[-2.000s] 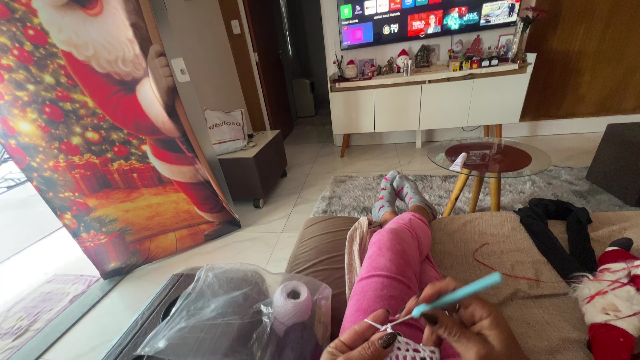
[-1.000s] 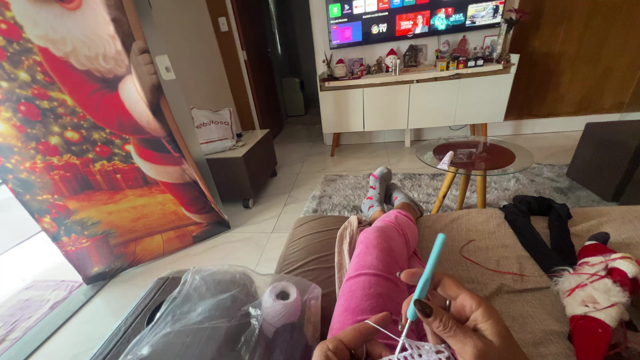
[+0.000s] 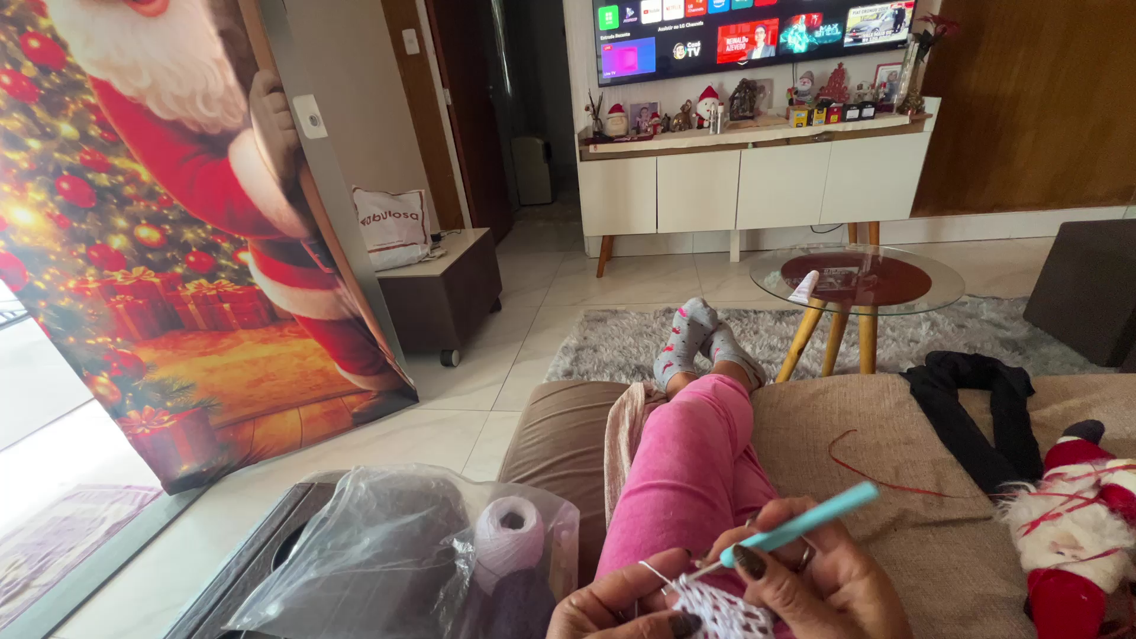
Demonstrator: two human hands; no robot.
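A crochet hook with a light-blue handle (image 3: 799, 525) is gripped by my right hand (image 3: 812, 568), tilted up to the right, its metal tip at the edge of white openwork crochet (image 3: 723, 612). My left hand (image 3: 626, 599) pinches the crochet's left edge, with white yarn running over a finger. Both hands are close together above my pink-trousered legs (image 3: 679, 453). A cone of pale yarn (image 3: 508, 537) lies in a clear plastic bag (image 3: 373, 541) to the left, beside a darker ball (image 3: 522, 605).
A beige sofa seat (image 3: 852, 426) carries a red thread (image 3: 887, 484), black cloth (image 3: 972, 417) and a Santa doll (image 3: 1069, 532). Beyond my socked feet are a grey rug (image 3: 603, 342), a round glass-topped table (image 3: 945, 288) and a white sideboard (image 3: 701, 193) below a television (image 3: 754, 35).
The hook has gone from nearly upright one second ago to tilted up to the right. Both hands keep hold of the crochet and hook.
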